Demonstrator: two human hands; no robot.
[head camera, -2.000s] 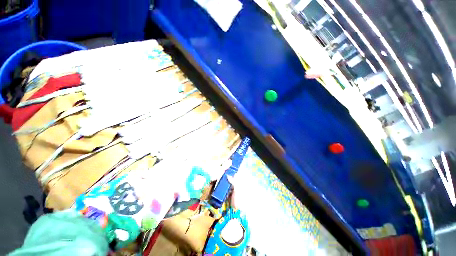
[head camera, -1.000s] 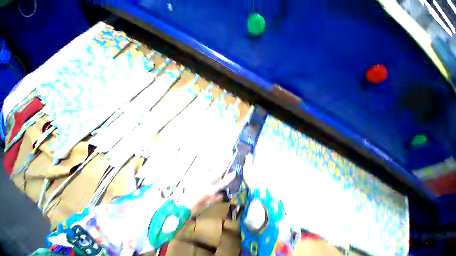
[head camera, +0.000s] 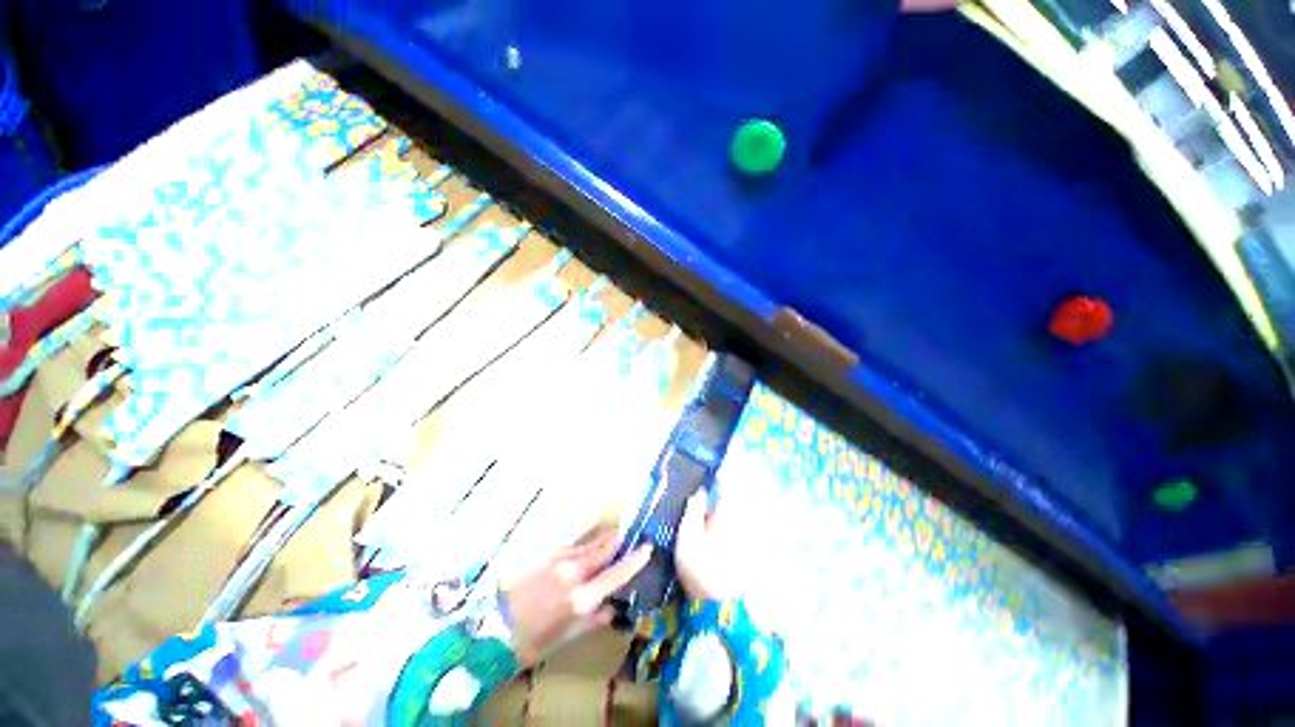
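The cutting die (head camera: 692, 462), a long narrow dark-blue frame, lies across the pale printed sheet stack (head camera: 881, 568), its far end near the gap under the press. My left hand (head camera: 571, 594) is at the die's near end on its left side, fingers reaching onto it. My right hand (head camera: 699, 547) is against the die's right side. The hands are partly washed out by glare, so how firmly each grips is unclear. Left of the die the sheet has long slits, with offcut strips (head camera: 270, 554) and tan sheet layers (head camera: 156, 497) at the front edge.
The blue press beam (head camera: 611, 199) runs along the back, a dark gap beneath it. It carries a green button (head camera: 757, 146), a red button (head camera: 1081, 320) and another green button (head camera: 1175, 494). Red sheet layers (head camera: 50, 320) show at the far left.
The die has come into line across the sheet from its more tilted position near the front edge. My left hand has moved onto its near end. The view has shifted downward over the bed.
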